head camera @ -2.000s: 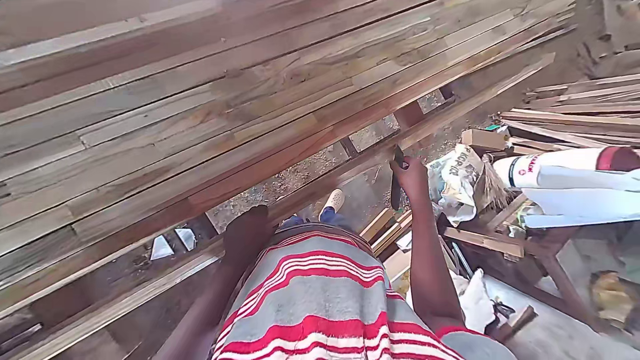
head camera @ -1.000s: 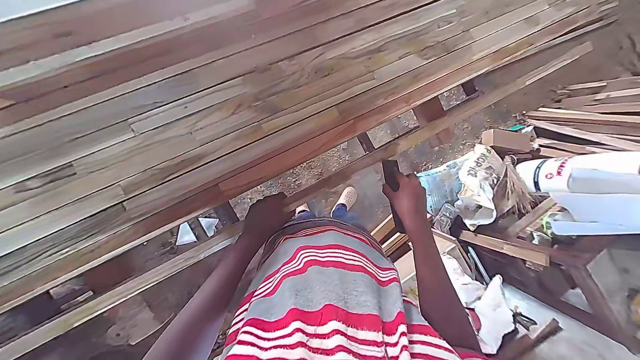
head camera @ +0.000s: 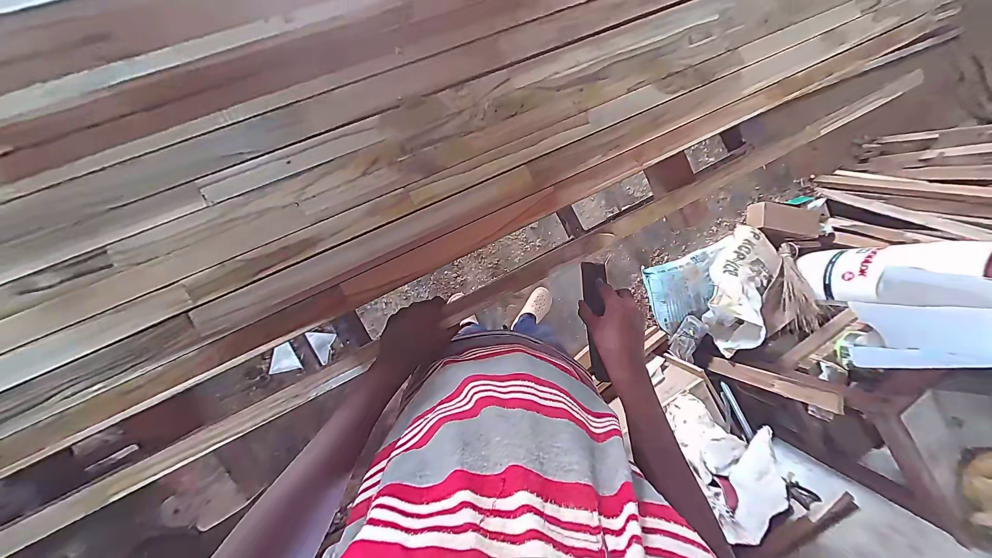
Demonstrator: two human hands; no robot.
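Note:
A long, narrow wooden strip (head camera: 666, 203) runs diagonally in front of my body, beside a wide surface of joined wooden boards (head camera: 310, 186). My left hand (head camera: 415, 337) is closed around this strip near the centre of the view. In my right hand (head camera: 616, 322) is a dark, narrow tool (head camera: 594, 283), held just off the near side of the strip; its exact kind cannot be told. Much of the tool is hidden by the fingers and forearm. Between the strip and the boards is a gap crossed by short dark wooden pieces (head camera: 570, 221).
At the right lie loose wooden strips (head camera: 914, 186), a cardboard box (head camera: 783, 220), a printed white sack (head camera: 744, 271), a blue bag (head camera: 678, 285) and a large white roll or container (head camera: 891, 271). White cloth or plastic (head camera: 752, 488) lies lower right. My shoes (head camera: 533, 304) are on littered ground.
The right hand with the dark tool was at the strip's edge a second ago and is now a little nearer my body, off the strip. My left hand stays on the strip.

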